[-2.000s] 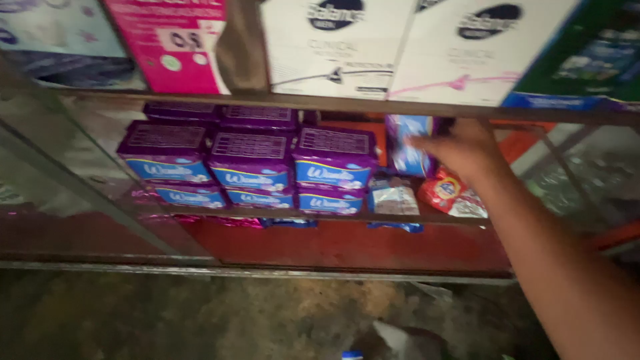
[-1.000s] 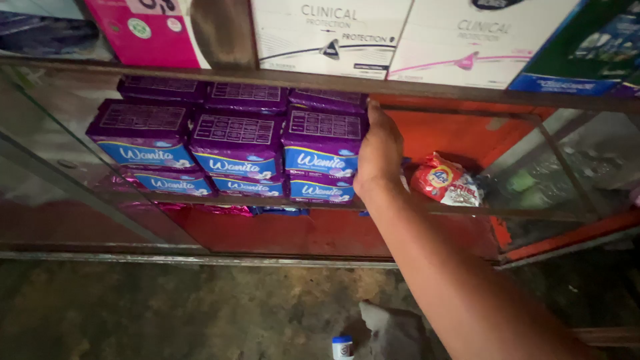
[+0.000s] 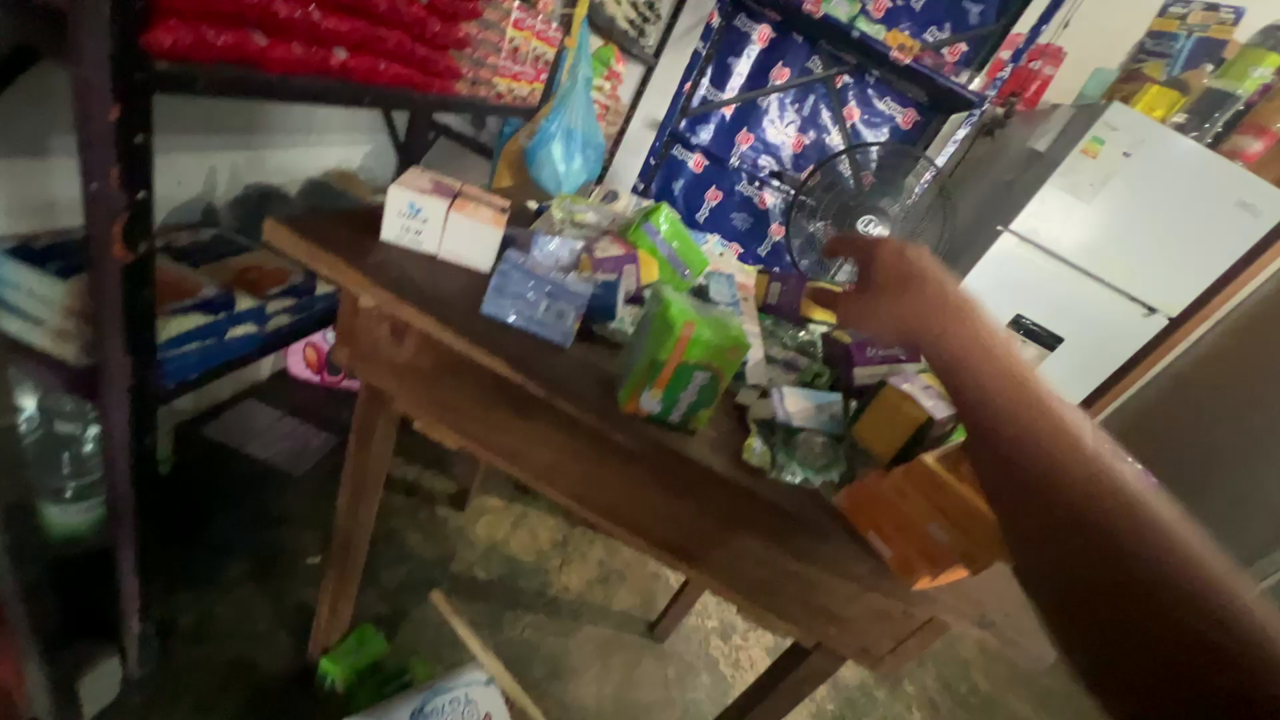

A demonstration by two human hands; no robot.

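My right hand (image 3: 885,290) reaches from the right over a wooden table (image 3: 560,420), its fingers bent beside a purple and yellow pack (image 3: 790,297); blur hides whether they grip it. Below the hand lie a purple pack (image 3: 868,358), a yellow box (image 3: 900,415) and orange packs (image 3: 930,510). A green pack (image 3: 685,358) stands near the table's front edge, with another green pack (image 3: 668,245) behind it. Toward the left are a blue pack (image 3: 537,298) and white boxes (image 3: 440,220). My left hand is out of view.
Behind the table stands a black fan (image 3: 868,210). A white refrigerator (image 3: 1130,215) is at the right. A metal shelf (image 3: 128,300) with goods rises at the left. A blue bag (image 3: 567,140) hangs over the table's back. A stick (image 3: 485,655) slants up near the floor.
The view has swung from the shelf of purple packs to a cluttered table. My right hand, earlier at a small pack and then beside the purple stacks, is now over the table.
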